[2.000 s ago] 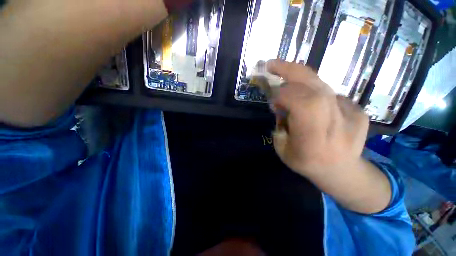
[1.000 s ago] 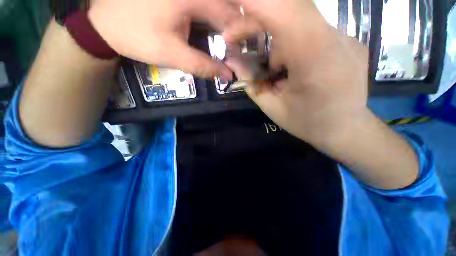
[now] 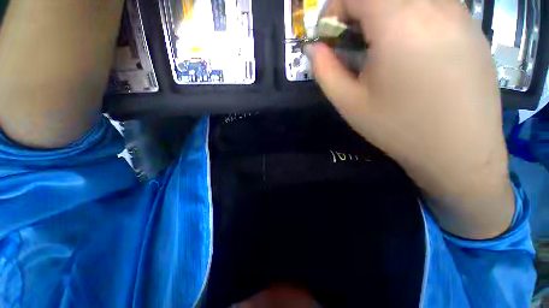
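Note:
A black phone tray (image 3: 271, 99) runs across the top of the picture and holds several open silver-rimmed phone frames. My right hand (image 3: 415, 78) is over the middle slots, fingers curled around what look like dark tweezers with a pale cream end (image 3: 331, 27). My thumb and the thin dark tip are over the phone frame (image 3: 297, 67) in the middle, which shows an orange flex at its top. The phone frame to its left (image 3: 232, 60) shows a blue sub-board (image 3: 194, 71) and a black strip. My left hand is beyond the top edge; only the forearm shows.
My blue sleeves and dark shirt fill the lower part. A dark, jagged-edged piece (image 3: 158, 147) lies below the tray at left, near my left sleeve. More phone frames (image 3: 508, 48) are at the right end. Blue material (image 3: 533, 135) is beyond the tray at right.
My left hand has left the middle phone frame and gone out past the top edge. My right hand has shifted a little right, and the tray sits higher in the picture.

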